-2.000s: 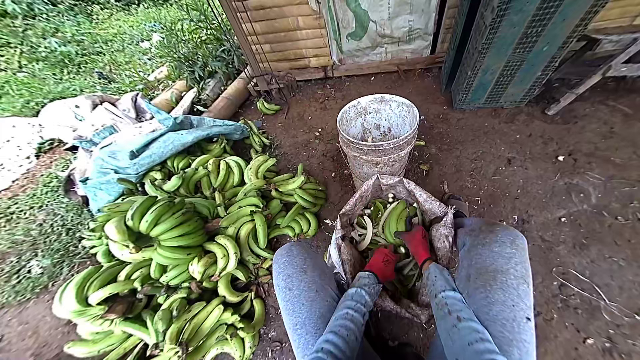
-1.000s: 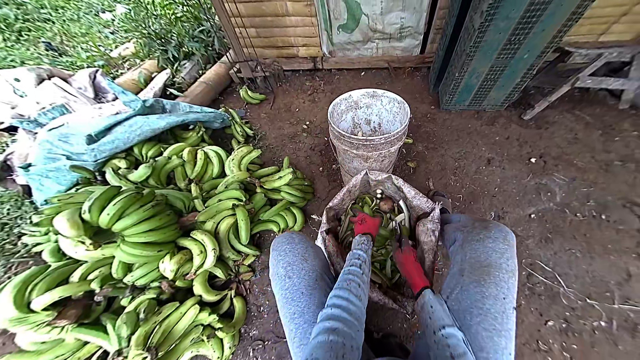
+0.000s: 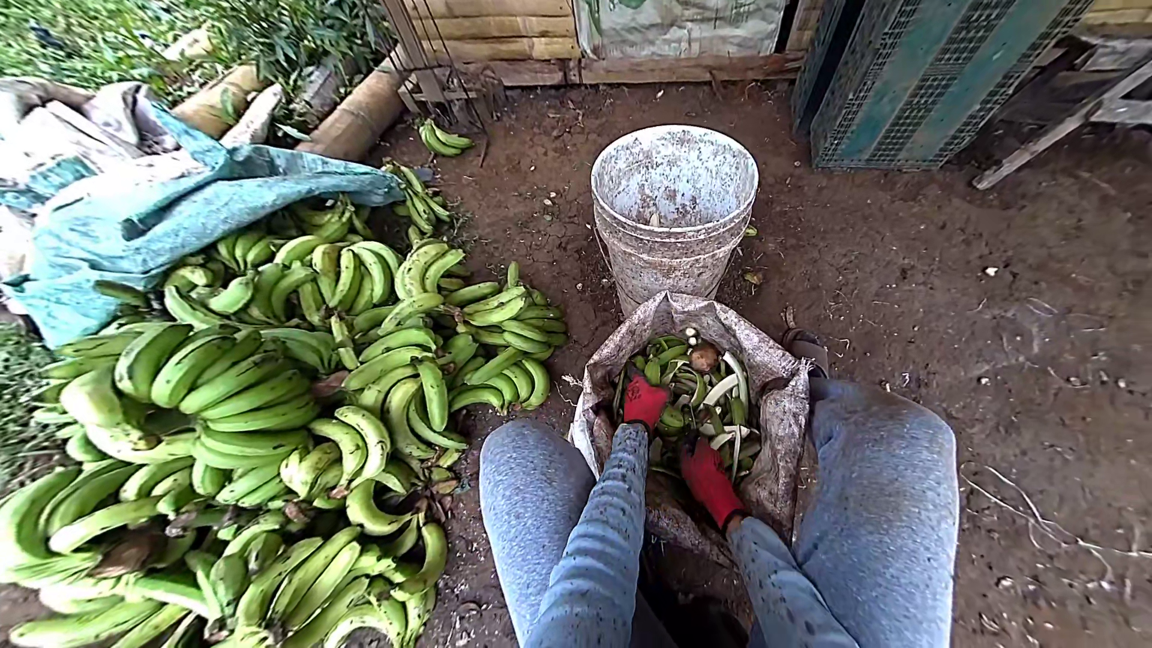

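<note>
An open, dirt-stained woven sack [image 3: 781, 405] stands between my knees, with green peels [image 3: 724, 387] and a round brown piece [image 3: 705, 358] inside. My left hand [image 3: 644, 401], in a red glove, reaches into the sack's left side beside a green fruit; its fingertips are hidden, so a hold cannot be told. Lower and to the right, my right hand [image 3: 709, 479], also red-gloved, points down into the peels, and whatever it may grip is hidden. A dirty white bucket [image 3: 670, 261] stands just beyond the sack. Many green banana or plantain bunches [image 3: 243, 378] lie piled to the left.
A blue cloth or tarp [image 3: 180, 216] lies over the pile's far edge. Bamboo poles [image 3: 355, 112] are behind it. A small green bunch [image 3: 443, 139] lies on the dirt near the wall. Teal crates [image 3: 936, 90] and a wooden stand [image 3: 1071, 135] are at the back right.
My left hand has shifted toward the sack's left side since one second ago, and my right hand has gone farther into the sack. The round brown piece shows in both later frames.
</note>
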